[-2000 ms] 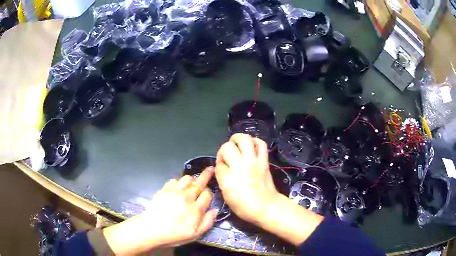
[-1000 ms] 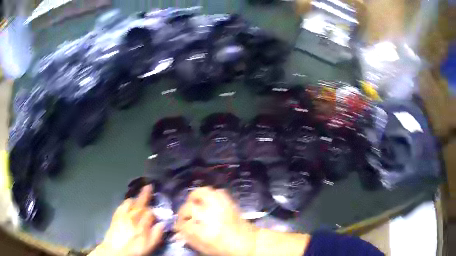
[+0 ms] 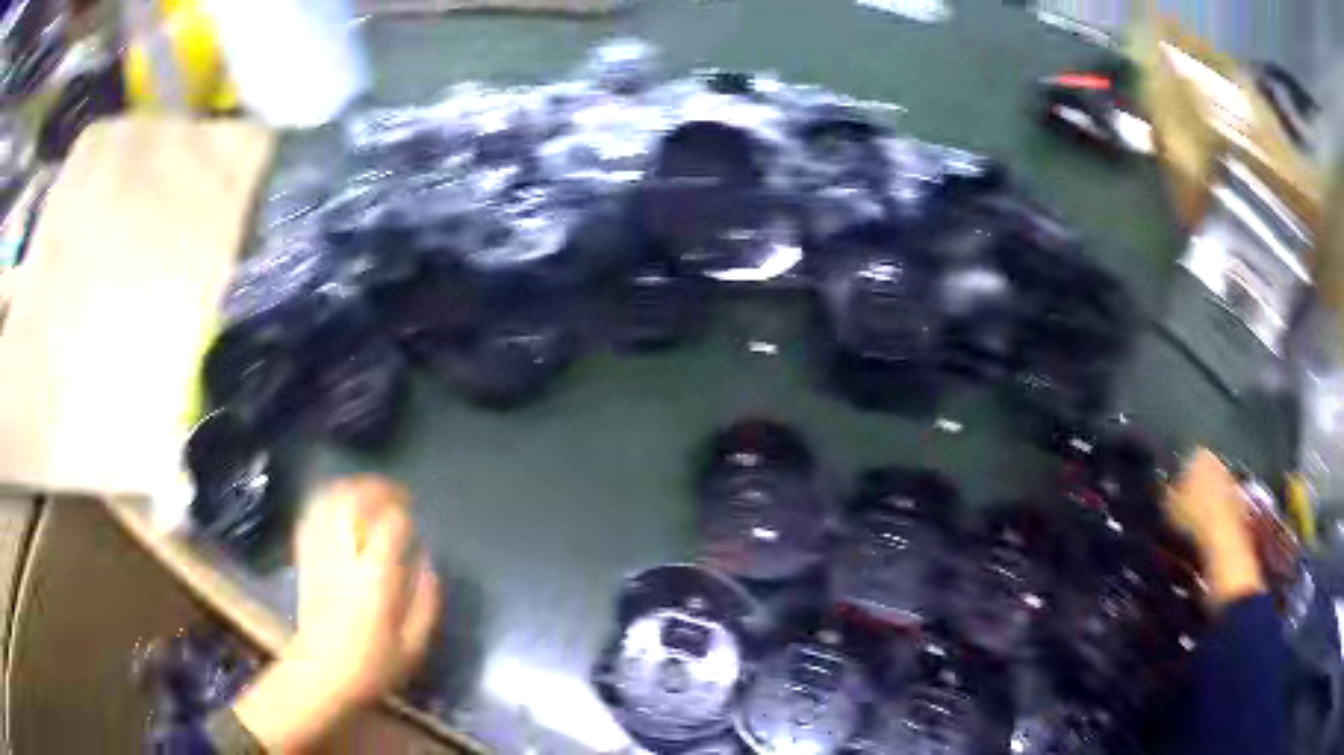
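Observation:
The frame is blurred. Black round housings stand in rows at the near right; the front-left one is open upward with its inside showing. My left hand is above the bench near its left near edge, left of that housing, fingers curled; whether it holds anything is unclear. My right hand is at the far right among the red wires, its fingertips too blurred to show any hold. Thin red leads with small white tips stick up from some housings.
More black housings curve along the left and back, with crinkled clear wrap behind them. A grey metal fixture stands at the back right. A cardboard sheet lies at the left beside the green bench top.
My hands were together over a front housing. My left hand has moved left, away from it, and my right hand has moved far right to the wires. The camera view has also shifted.

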